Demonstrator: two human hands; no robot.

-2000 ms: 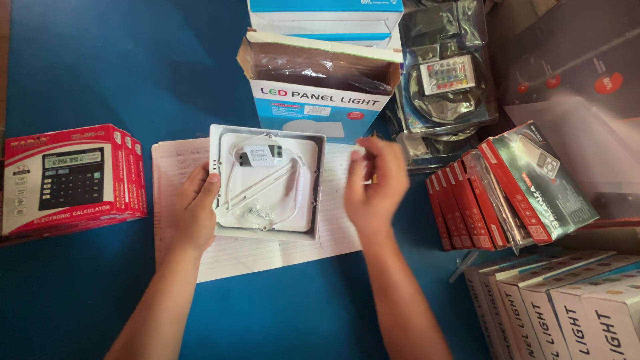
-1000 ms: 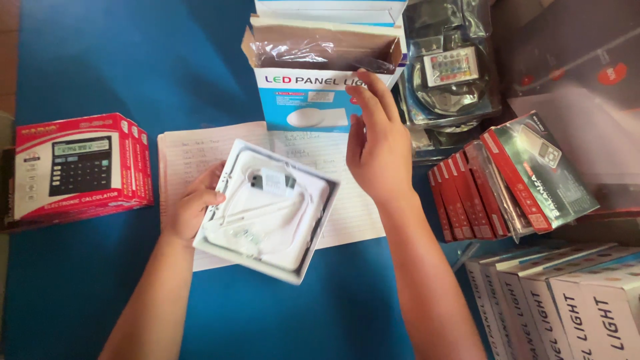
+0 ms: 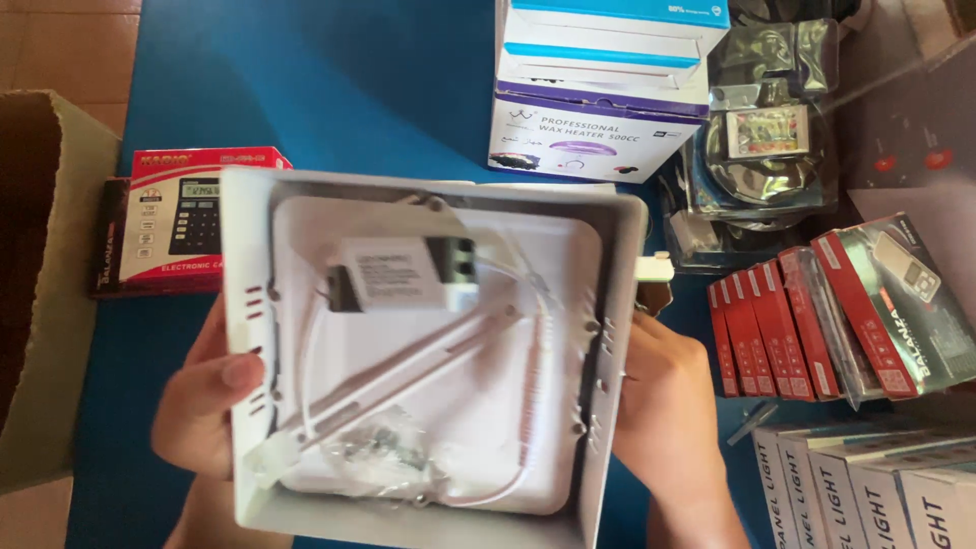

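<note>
My left hand [image 3: 210,389] grips the left wall of a white square LED panel light [image 3: 427,343], its thumb on the rim. Inside the panel sit a small labelled driver [image 3: 396,273], thin cables, two white mounting strips [image 3: 404,370] and a clear plastic bag of small hardware [image 3: 389,450]. My right hand [image 3: 671,404] is behind the panel's right side with its fingers hidden. Just above that hand, a bit of torn brown cardboard [image 3: 654,297] and a white piece [image 3: 654,267] stick out past the panel's edge; what holds them is hidden.
Red calculator boxes [image 3: 206,267] stand at left, near an open cardboard carton [image 3: 84,229]. A wax heater box [image 3: 595,137] is behind the panel. At right are packaged LED strip reels [image 3: 762,175], red scale boxes [image 3: 762,328] and a row of panel light boxes [image 3: 839,488].
The panel light has come up closer to the camera, in my left hand. My right hand has moved down behind its right side. The open panel light box no longer shows behind it.
</note>
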